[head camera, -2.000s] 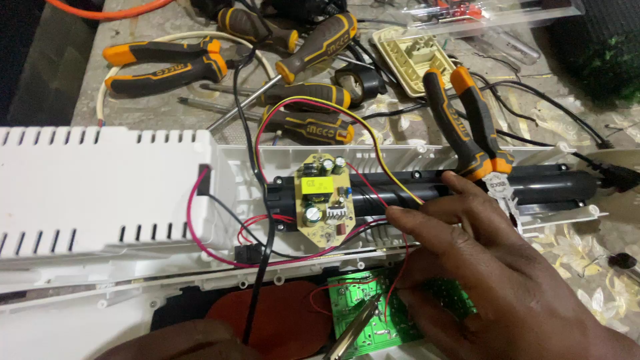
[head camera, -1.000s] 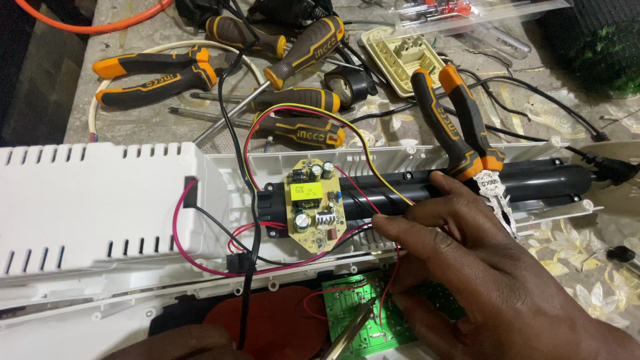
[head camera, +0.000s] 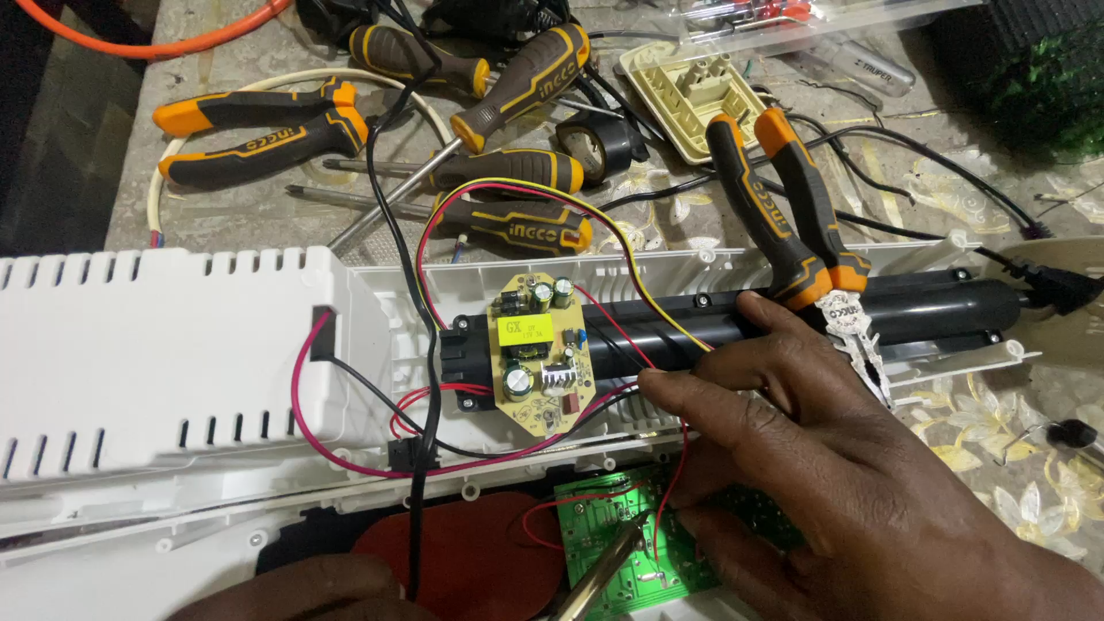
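My left hand (head camera: 302, 591) is at the bottom edge, mostly cut off, beside a hanging black cable (head camera: 424, 362); its grip is hidden. A pointed metal tool, perhaps a soldering iron (head camera: 604, 565), rises from the bottom edge with its tip over a green circuit board (head camera: 617, 552). My right hand (head camera: 793, 431) spans the white plastic housing (head camera: 742, 259). Its lower fingertips pinch a thin red wire (head camera: 661, 517) above the green board, while the upper fingers rest near a black tube-shaped part (head camera: 931, 312). Left of them lies a tan circuit board (head camera: 542, 414) with a yellow transformer.
Combination pliers (head camera: 837, 267) stand against the housing, jaws beside my right hand. Other orange-handled pliers (head camera: 267, 138), several screwdrivers (head camera: 526, 78), black tape (head camera: 595, 147) and a cream plastic box (head camera: 690, 95) lie behind. A slotted white cover (head camera: 155, 362) fills the left side. Loose wires cross the work.
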